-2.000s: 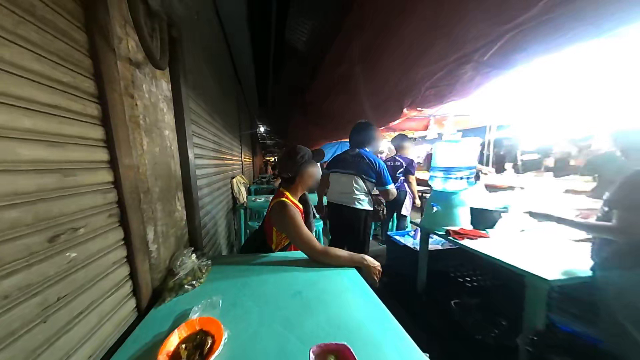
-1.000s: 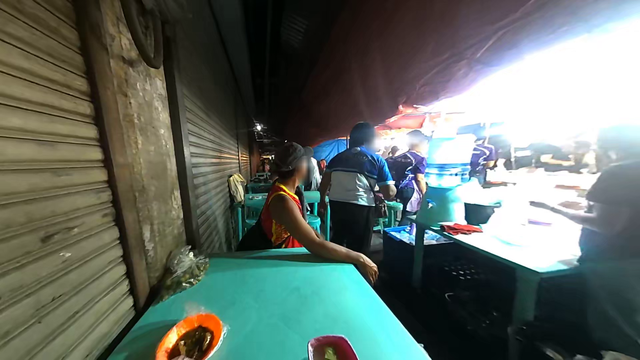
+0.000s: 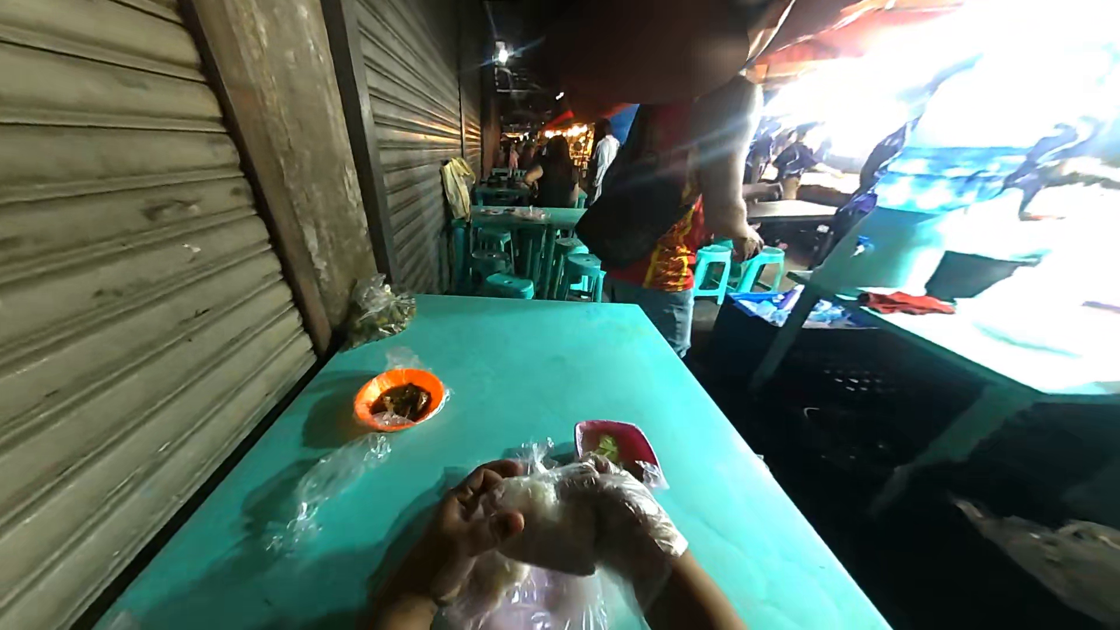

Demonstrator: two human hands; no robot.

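Both my hands are over the near part of the green table (image 3: 542, 350). My left hand (image 3: 472, 525) grips the left side of a clear plastic bag (image 3: 547, 516) with something pale in it. A thin clear plastic covering wraps my right hand (image 3: 630, 516), which is on the bag's right side; its fingertips are partly hidden. More clear plastic lies under my wrists. Just beyond my right hand sits a dark pink dish (image 3: 617, 442) with something green in it. An orange bowl (image 3: 363, 404) of dark food in plastic stands farther left, with crumpled clear plastic (image 3: 337, 477) nearer me.
A knotted plastic bag (image 3: 381, 315) rests at the table's far left corner, by a roller shutter (image 3: 131, 262). Past the far edge stands a person in a red and yellow top (image 3: 678, 245), near green plastic stools (image 3: 582, 271). At right, another table (image 3: 1006, 350) holds a water dispenser (image 3: 910, 245).
My hands and the plastic bag have come into view. The person who sat at the table's far end, an arm on it, now stands. The view has tilted down.
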